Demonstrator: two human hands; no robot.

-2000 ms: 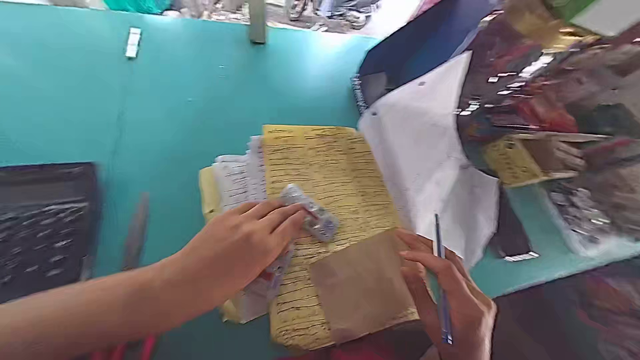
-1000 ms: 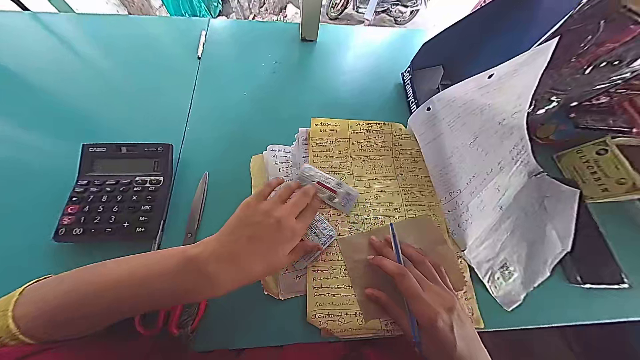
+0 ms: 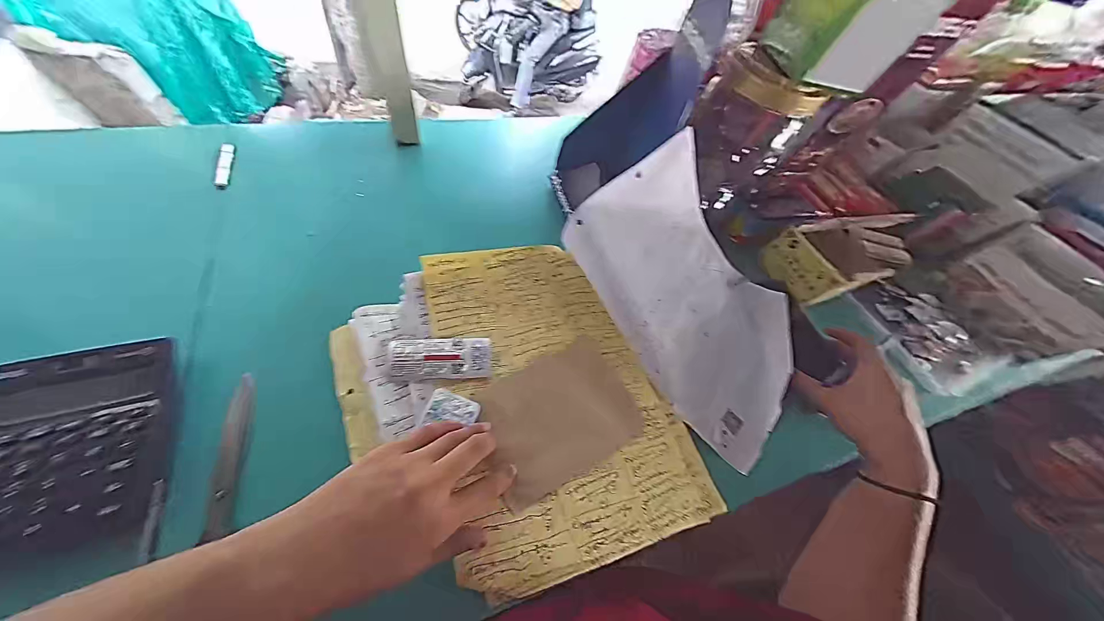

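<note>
My left hand (image 3: pixel 431 483) rests at the left edge of a brown paper packet (image 3: pixel 561 418), its fingertips touching the lower part of a small blister pack (image 3: pixel 448 409). Just above lies a silver blister strip (image 3: pixel 440 358) with a red band. All of these lie on yellow handwritten sheets (image 3: pixel 509 293), with white papers (image 3: pixel 379 332) under their left side. To the right, my right hand (image 3: pixel 862 397) has its fingers around the end of a dark flat object (image 3: pixel 815 349), perhaps a phone, beside a loose white sheet (image 3: pixel 681 302). No pen shows in it.
A black calculator (image 3: pixel 78 431) and scissors (image 3: pixel 228 457), partly hidden by my left forearm, lie at the left. Behind the white sheet stand a dark blue box (image 3: pixel 634 112) and a plastic jar (image 3: pixel 759 129). A yellow carton (image 3: pixel 802 263) and a tray of coins (image 3: pixel 927 328) are at the right.
My right hand has left the brown packet, where it held a pen, and moved right to the dark flat object. My left hand has let go of the red-banded strip and moved lower.
</note>
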